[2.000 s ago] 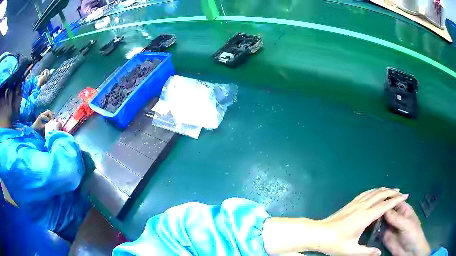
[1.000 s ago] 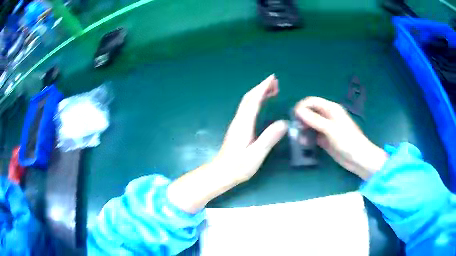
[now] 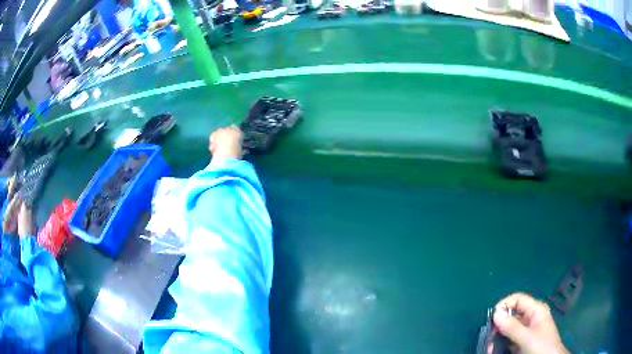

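My left hand (image 3: 226, 143) is stretched far forward, at the left edge of an open black device housing (image 3: 272, 123). Its fingers are small and partly hidden, so I cannot tell whether they grip the housing. My right hand (image 3: 530, 323) is at the lower right, with thumb and fingers closed on a dark plastic part (image 3: 490, 336). The lower end of that part is cut off by the picture's edge. A thin flat black plate with cut-outs (image 3: 569, 289) lies on the green bench just right of my right hand.
Another open black housing (image 3: 518, 144) lies at the right. At left are a blue bin of dark parts (image 3: 118, 238), a clear plastic bag (image 3: 165, 214) partly behind my sleeve, red netting (image 3: 58, 227) and a coworker in blue (image 3: 31, 294).
My left hand has moved from beside my right hand to the housing far forward. My right hand still holds a dark part. The view has shifted, and the pale sheet is out of the picture.
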